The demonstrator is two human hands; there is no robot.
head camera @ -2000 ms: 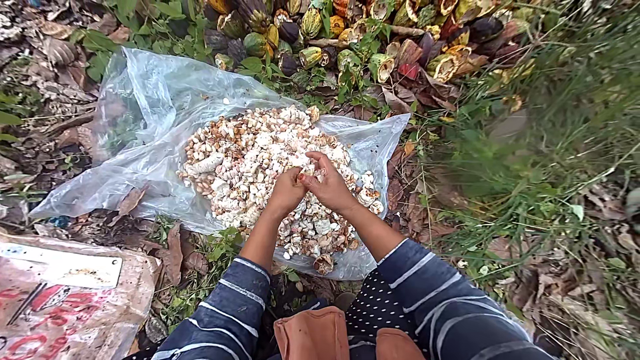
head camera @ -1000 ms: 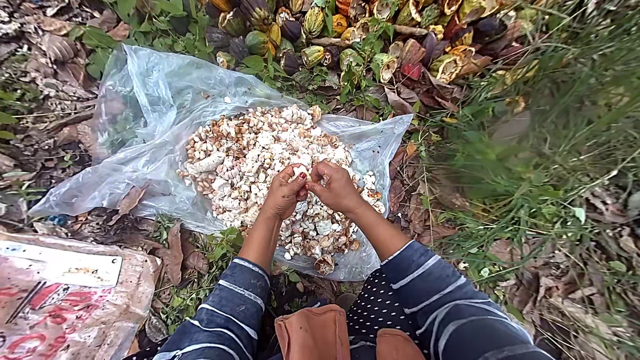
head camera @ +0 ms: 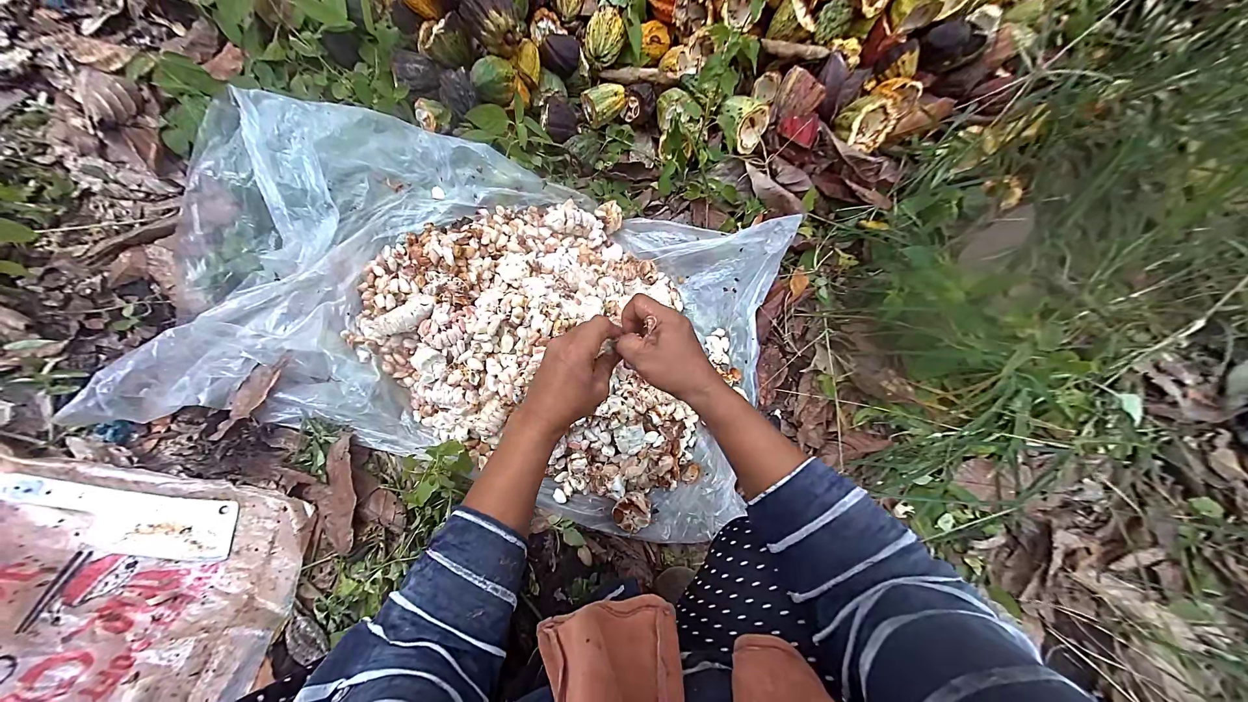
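A heap of wet, whitish cacao beans [head camera: 487,312] lies on a clear plastic sheet [head camera: 322,195] on the ground. Over the right part of the heap, my left hand [head camera: 575,370] and my right hand [head camera: 663,346] meet at the fingertips. A small pale piece, which looks like a cacao bean or a bit of pulp, is pinched between them; the fingers hide most of it. Which hand carries it is hard to tell. A brown, hollow scrap of husk [head camera: 632,511] rests at the near edge of the heap.
Opened cacao pods [head camera: 604,102] are piled beyond the sheet. At the lower left lies a printed plastic sack [head camera: 146,624] with a flat whitish blade or strip [head camera: 127,517] on it. Tall grass [head camera: 1024,322] grows on the right, and dry leaves [head camera: 107,107] cover the ground at left.
My hands stay over the same part of the heap. Their fingers have shifted a little against each other, with the fingertips still together.
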